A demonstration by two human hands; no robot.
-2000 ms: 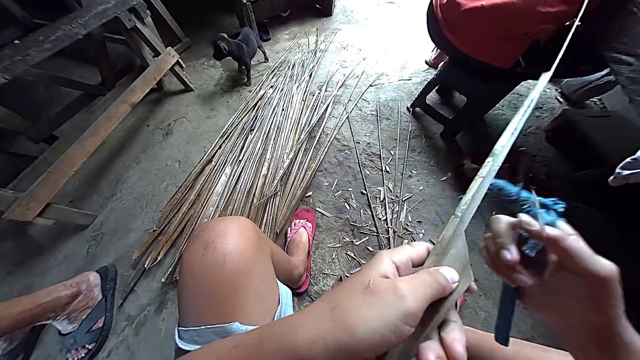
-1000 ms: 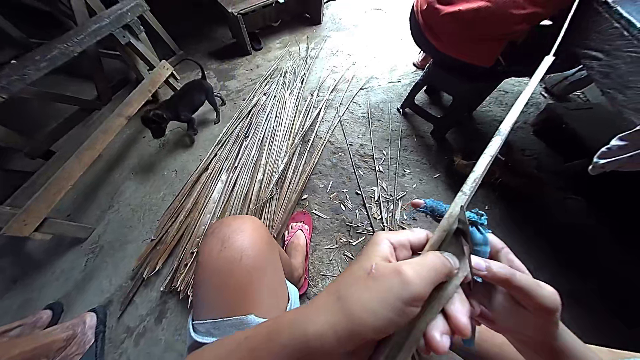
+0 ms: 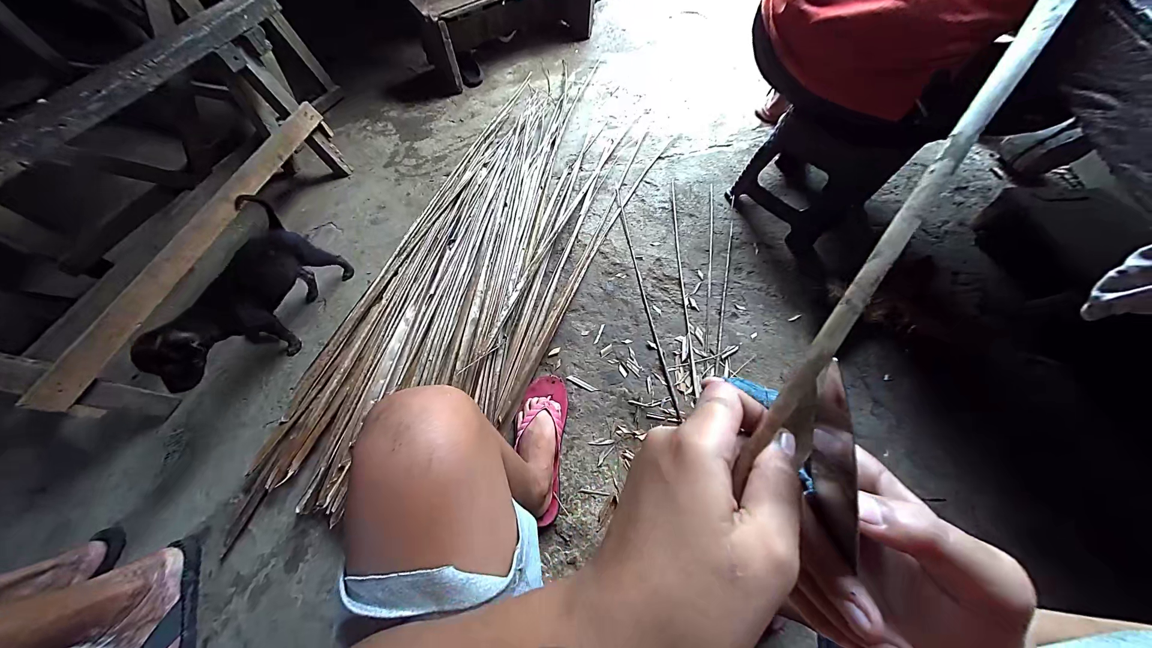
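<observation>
In the head view, my left hand (image 3: 702,513) grips a long pale stick (image 3: 909,211), which slants from between its fingers to the upper right. Against the near end of the stick stands a dark, flat knife blade (image 3: 837,477), with my right hand (image 3: 945,558) closed around it from the right. Blue cloth (image 3: 754,392) shows beside my left fingertips and behind the stick. The two hands are close together, and the left partly covers the right. The knife's grip is hidden.
A pile of long thin sticks (image 3: 468,297) lies on the floor, with a few sticks (image 3: 681,270) and shavings (image 3: 630,364) beside it. A black puppy (image 3: 261,279) stands by a wooden frame (image 3: 171,261). A person in red (image 3: 891,54) sits at upper right; another person's feet (image 3: 135,585) are lower left.
My right hand has come in from the right, close to my left hand. The puppy has moved left toward the wooden frame.
</observation>
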